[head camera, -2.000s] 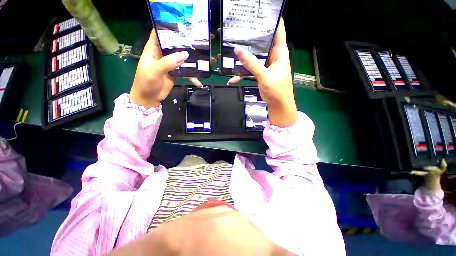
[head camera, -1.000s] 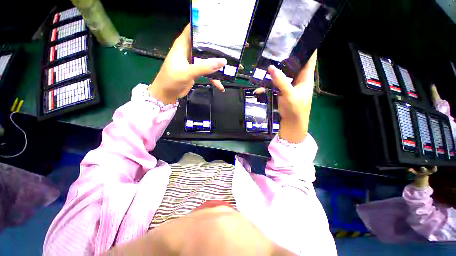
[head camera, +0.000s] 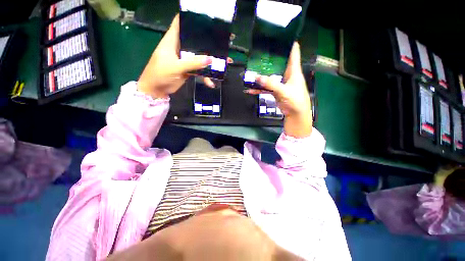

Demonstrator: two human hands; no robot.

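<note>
My left hand (head camera: 168,69) holds a smartphone (head camera: 206,35) upright at the top centre, thumb on the lower screen. My right hand (head camera: 290,92) holds a second smartphone (head camera: 273,43) beside it, thumb near its lower end. Both screens show a dark camera-like picture with a bright white patch at the top and white blocks at the bottom; their top ends reach the picture's edge. Below them lies a black phone tray (head camera: 237,109) on the green bench. One smartphone (head camera: 207,99) lies in it under my left hand, another (head camera: 270,106) beside my right wrist, partly hidden.
A tray of lit phones (head camera: 69,51) lies at the left, with a yellow-green roll (head camera: 105,7) above. Phone trays (head camera: 433,112) stand at the right. A pale strip (head camera: 326,62) crosses the bench behind. People's pink sleeves show at left and lower right (head camera: 433,209).
The two held phones now stand more nearly parallel, the right one less tilted. Their pictures changed from bright to mostly dark. The view has shifted, so the tray appears higher.
</note>
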